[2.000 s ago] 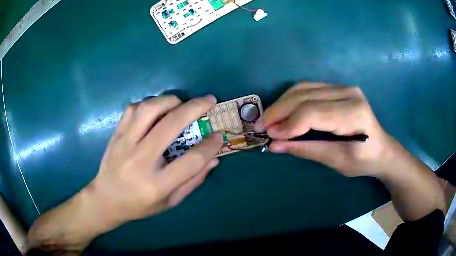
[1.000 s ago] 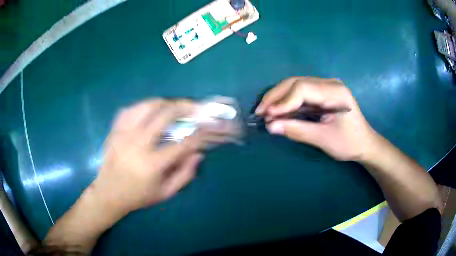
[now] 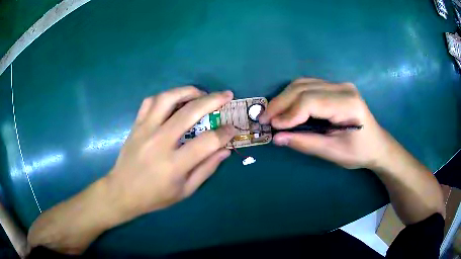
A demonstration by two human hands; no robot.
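Note:
A housing with electronics [image 3: 234, 114] lies on the green surface in the middle of the view. My left hand [image 3: 177, 139] holds its left part, hiding much of the circuit board [image 3: 215, 120]. A bright round component [image 3: 256, 112] sits at the right end, with a small orange flex strip [image 3: 244, 137] below it. A red wire runs from the lower edge to a white connector [image 3: 248, 161]. My right hand [image 3: 323, 121] grips black tweezers [image 3: 336, 127] like a pen at the right end; their tip is hard to make out.
The green work surface [image 3: 227, 212] has a pale curved strip [image 3: 45, 31] at upper left. Silvery packets [image 3: 454, 45] lie at the upper right edge. A cardboard-coloured and white item [image 3: 392, 225] shows below the surface at lower right.
The unit that lay beyond my hands is out of view. A unit with its connector hanging off the lower edge is now under my left hand, which was blurred in motion a second ago.

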